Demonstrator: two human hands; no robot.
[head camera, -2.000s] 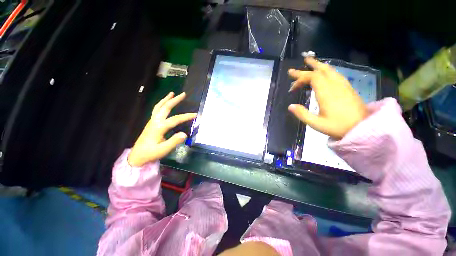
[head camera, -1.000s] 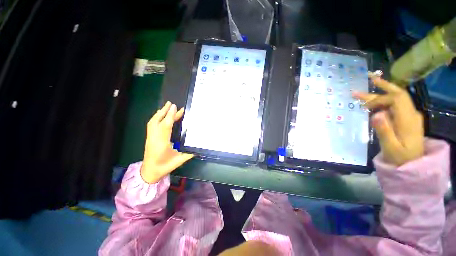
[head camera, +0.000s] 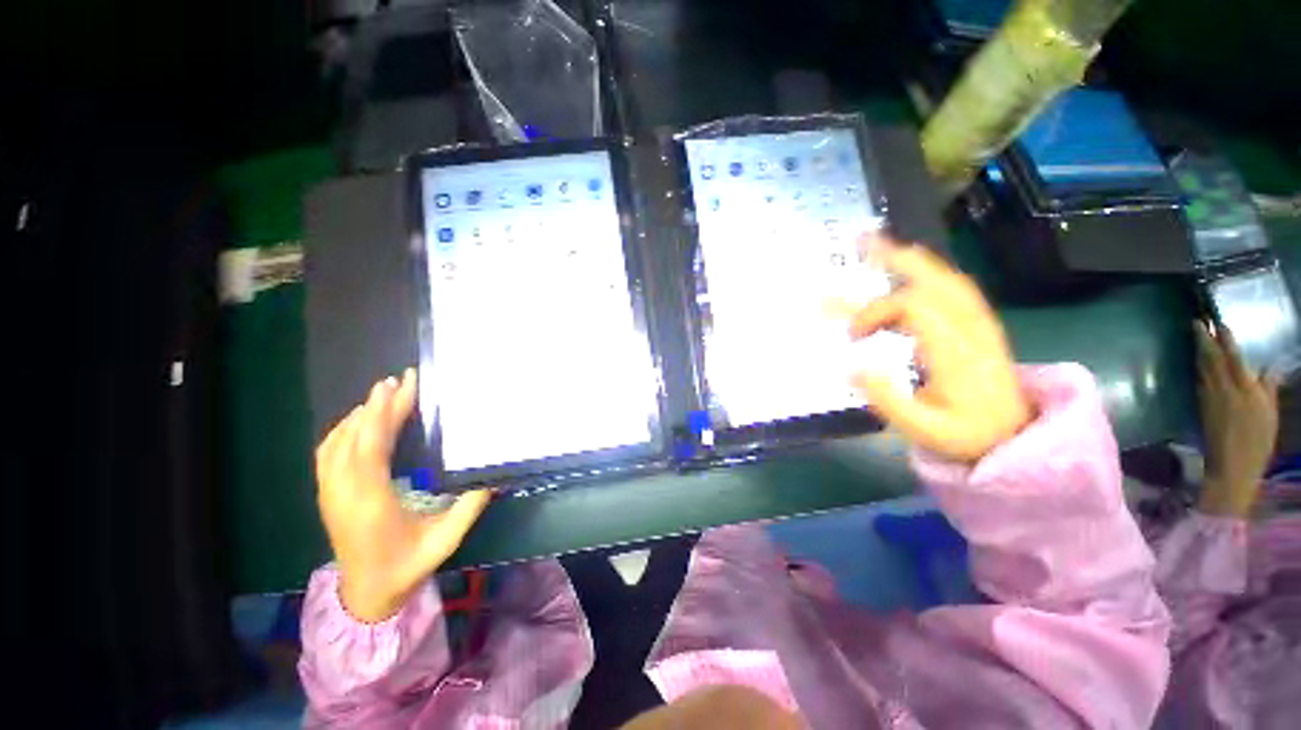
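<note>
Two tablets lie side by side on a dark foam tray (head camera: 343, 307), both screens lit white with rows of icons. My left hand (head camera: 374, 492) rests at the lower left corner of the left tablet (head camera: 535, 342), fingers along its edge and thumb below, beside a blue spot; it does not clearly grip. My right hand (head camera: 942, 342) is over the right side of the right tablet (head camera: 763, 314), fingers spread and slightly blurred; whether a fingertip touches the screen is unclear. Clear film shows along the tablets' edges.
A clear plastic sleeve (head camera: 528, 72) lies beyond the tablets. A yellowish wrapped post (head camera: 1013, 86) stands upper right, near blue-faced panels (head camera: 1092, 143). Another person's hand (head camera: 1238, 414) is at far right by a lit device (head camera: 1253, 317). A dark stack (head camera: 100, 357) stands at left.
The view has swung right, bringing in the other person's hand. Both screens now show icons; the left was plain white earlier. My right hand has moved in over the right tablet's screen.
</note>
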